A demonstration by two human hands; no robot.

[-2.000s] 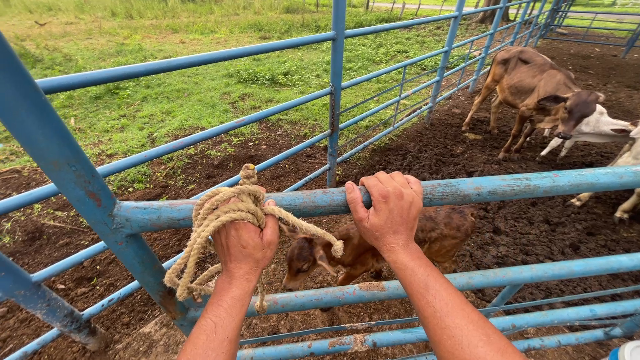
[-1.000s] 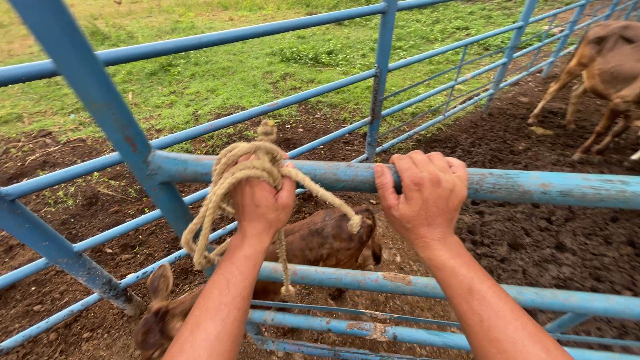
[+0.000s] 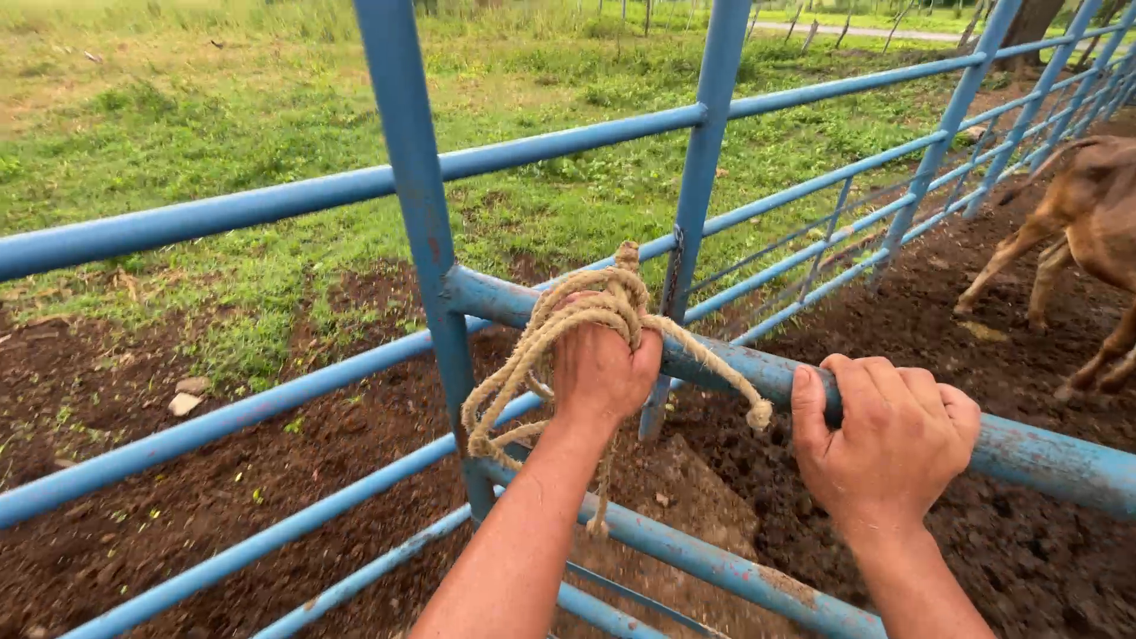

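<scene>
My left hand [image 3: 603, 368] grips the top rail of a blue metal gate near its hinge-side post, with a coiled tan rope [image 3: 577, 315] looped over and around the fingers. One knotted rope end lies across the rail to the right, and another hangs below the hand. To the right, my right hand [image 3: 883, 435] is wrapped over the same top rail [image 3: 1056, 461], its thumb on the near side. A lower gate rail [image 3: 737, 572] with worn paint runs beneath both hands.
Blue pipe fencing [image 3: 701, 169] stands beyond the gate, with a chain [image 3: 676, 266] on one post. A brown cow [image 3: 1096, 213] stands at the right on dark, churned soil. Pale stones [image 3: 185, 404] lie on the ground at the left, with grass behind.
The brown calf seen beneath the gate rails in the earlier frames is out of view. The gate now stands at a different angle to the fence. Both hands have kept their hold; the view has shifted.
</scene>
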